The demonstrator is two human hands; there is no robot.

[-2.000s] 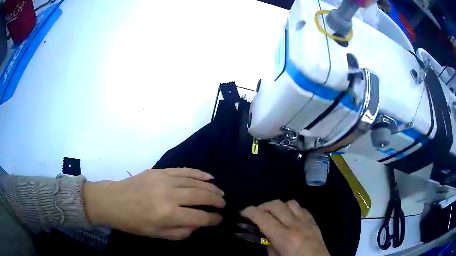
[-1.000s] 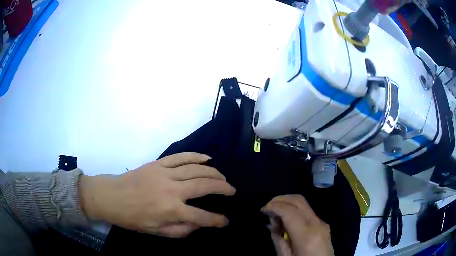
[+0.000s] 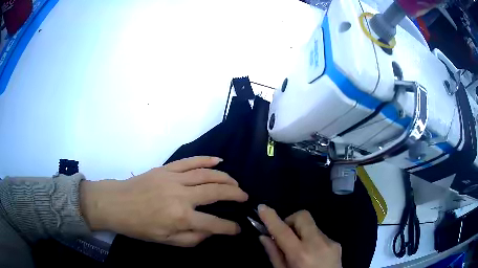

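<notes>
The black fabric [image 3: 325,220] lies over the table's front part and under the machine head [image 3: 356,78]. My left hand [image 3: 167,204] rests on the fabric, palm down, with its fingers apart and nothing held. My right hand [image 3: 301,238] is to its right, low in the view, shut on the thread snips [image 3: 257,224]. Only the short metal blades show between thumb and fingers, pointing up and left at the fabric near my left fingertips. The handle is hidden in the hand. A small yellow-green piece [image 3: 270,147] shows beside the needle area.
Black fabric swatches lie on the table, one above my left wrist [image 3: 68,166] and one left of the machine head [image 3: 242,88]. A yellow strip [image 3: 373,196] and black shears [image 3: 407,230] lie right of the needle. A red object [image 3: 17,14] stands at the far left.
My right hand has turned, and the snips' blades now point toward my left fingertips. My left hand has stayed on the fabric, shifting slightly. The view has shifted a little.
</notes>
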